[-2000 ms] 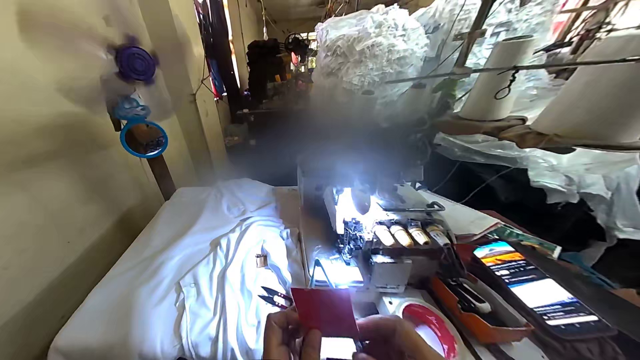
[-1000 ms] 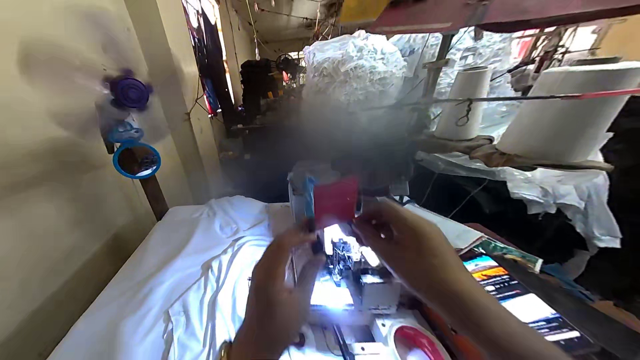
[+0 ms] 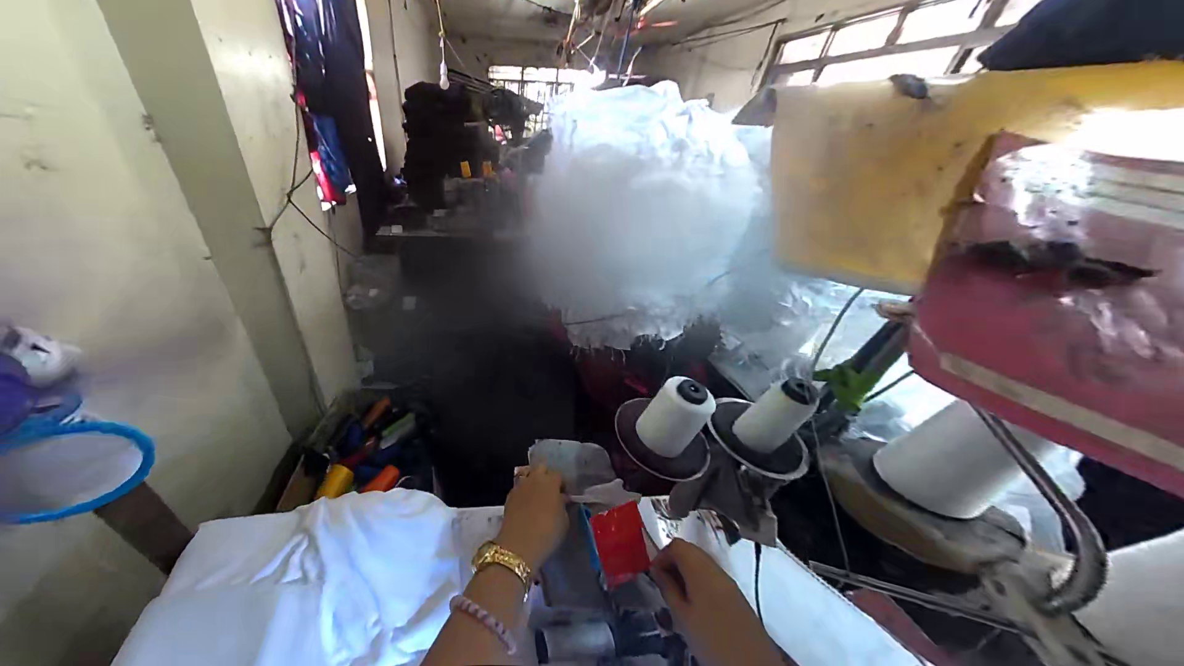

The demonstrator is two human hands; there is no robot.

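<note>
At the bottom centre, my right hand (image 3: 686,578) grips the edge of a flat red piece (image 3: 621,543) between thumb and fingers. My left hand (image 3: 536,509), with a gold bracelet and a beaded band at its wrist, reaches farther forward over the sewing machine (image 3: 569,569). Its fingers touch a greyish cloth or plastic piece (image 3: 572,462) at the machine's far end; whether they grip it I cannot tell. White fabric (image 3: 370,564) lies on the table left of my left arm. Two white thread cones (image 3: 675,416) stand on round holders just beyond the machine.
Larger thread cones (image 3: 962,458) and a curved metal rod (image 3: 1064,499) are at the right, under a red and yellow covered object (image 3: 1045,296). A box of coloured spools (image 3: 370,453) sits beyond the table's left part. A blue-rimmed fan or mirror (image 3: 74,472) is at the left wall.
Both hands have moved forward to the machine's far end, and the left has come off the red piece that both held two seconds ago. The view has shifted toward the room's far side.
</note>
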